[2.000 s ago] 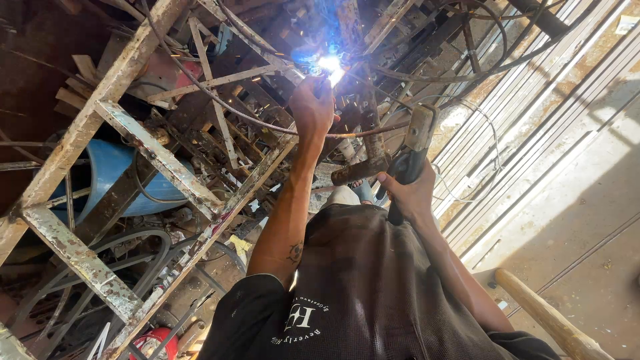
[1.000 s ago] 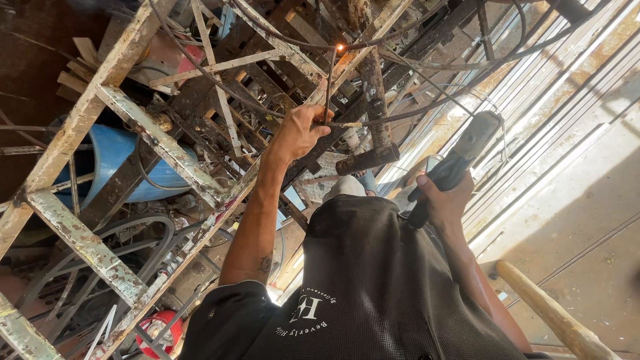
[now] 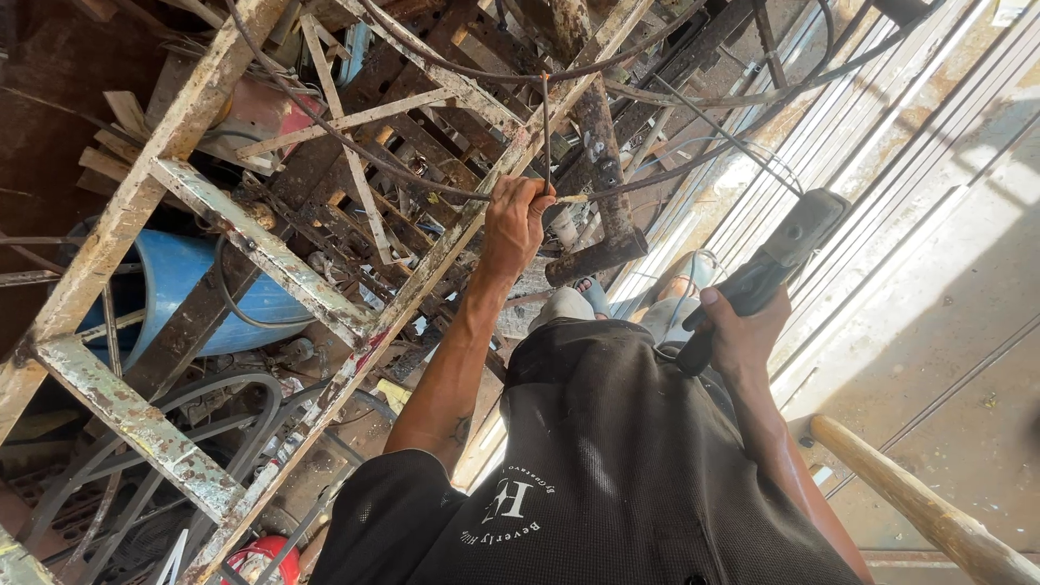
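Near the middle of the head view, my left hand point(image 3: 516, 223) pinches the lower part of a short thin metal rod point(image 3: 547, 134). The rod's upper end glows faint orange against a curved metal rod point(image 3: 508, 79), and a lower curved rod point(image 3: 650, 183) passes beside my fingertips. My right hand point(image 3: 743, 329) grips a black welding electrode holder point(image 3: 751, 280) at the right. A thin rod point(image 3: 731, 138) runs up and left from the holder's head, its far end near the curved bars. Whether it touches them cannot be told.
A rusty, paint-flaked metal frame point(image 3: 268, 256) crosses the left side. Behind it lie a blue plastic barrel point(image 3: 244, 301) and scrap metal. A rusty pipe piece point(image 3: 597, 256) is beyond my left hand; long metal profiles point(image 3: 877, 162) and a wooden pole point(image 3: 910, 496) are at the right.
The bright welding arc and sparks have gone, leaving a small fading glow. My left hand has moved down from the arc's place. The electrode holder has swung to the right with my right hand.
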